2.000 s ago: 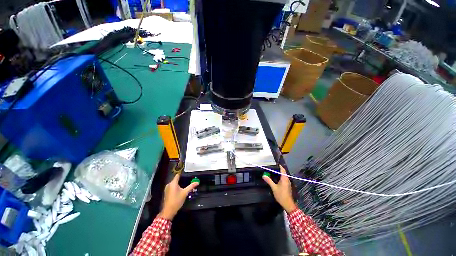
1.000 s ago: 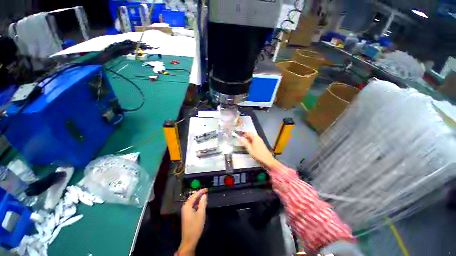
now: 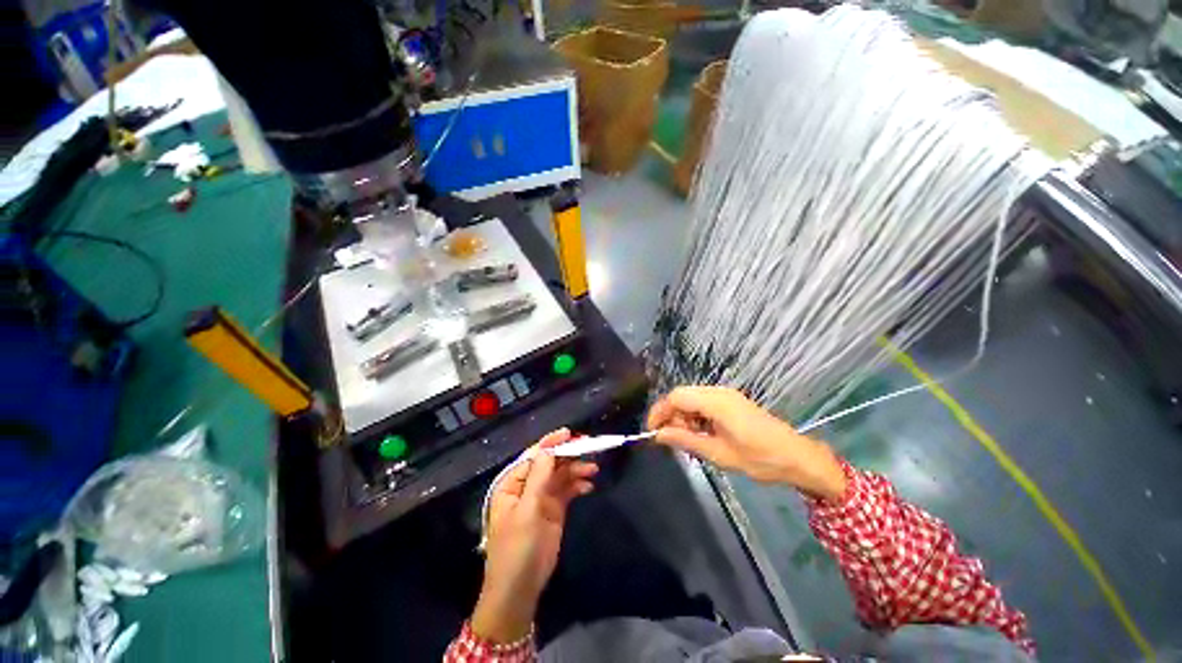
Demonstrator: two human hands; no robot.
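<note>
A slim white housing (image 3: 591,446) on a white cord is held level in front of the press, between my two hands. My left hand (image 3: 529,508) pinches its left end, and a short cord tail hangs down over that hand. My right hand (image 3: 729,431) pinches the cord just right of the housing. The cord (image 3: 871,404) runs on from my right hand to the rack at the right. I cannot tell whether the housing's seam is closed.
The press has a white plate (image 3: 363,302) with metal clamp bars, a red button (image 3: 485,404) and green buttons. Yellow-black posts (image 3: 246,361) stand at its sides. Cords (image 3: 830,194) hang at the right. A clear parts bag (image 3: 162,509) and loose shells (image 3: 101,609) lie on the left bench.
My hands have left the press buttons and plate and come together in front of the press, now holding the white housing and its cord. The view has turned right.
</note>
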